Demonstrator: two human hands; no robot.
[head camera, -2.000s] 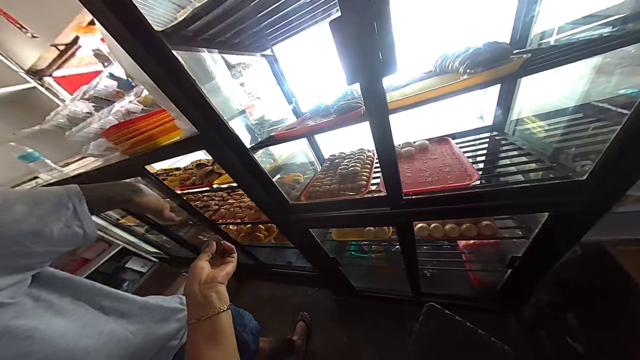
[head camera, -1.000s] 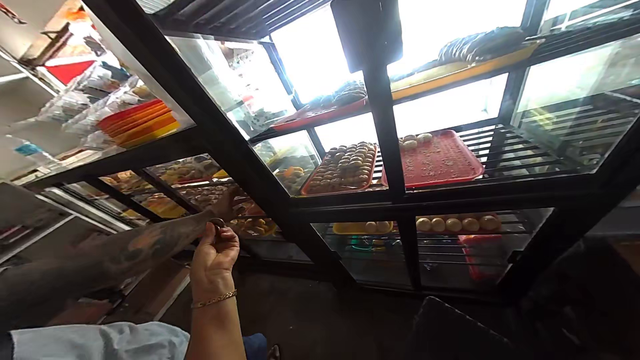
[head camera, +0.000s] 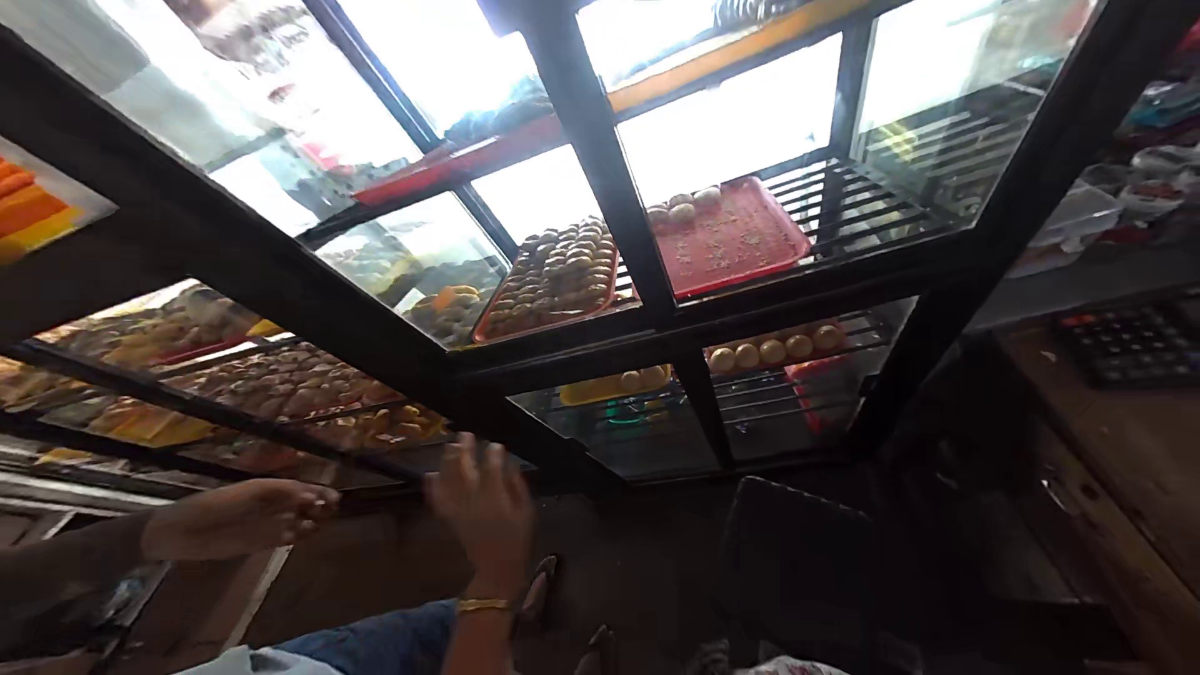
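My left hand reaches in from the left, in front of the lower part of a glass display cabinet. Its fingers are partly curled; whether they hold something small cannot be told. My right hand, with a gold-coloured bracelet at the wrist, is raised to its right, blurred, fingers apart and nothing visible in it. The hands are apart. Behind the glass, a red tray carries a few round baked goods at one end. A fuller tray of small baked goods sits beside it, with more baked goods at left.
The cabinet's dark frame rises close in front. Round buns and a yellow tray are on its lower shelf. A black padded seat stands at lower right, near a wooden table bearing what looks like a black calculator. Sandalled feet show below.
My left hand has drawn back from in front of the cabinet's left part, and my hands have moved apart. The fingers of my right hand, curled a second ago, are now extended. The view has shifted rightward.
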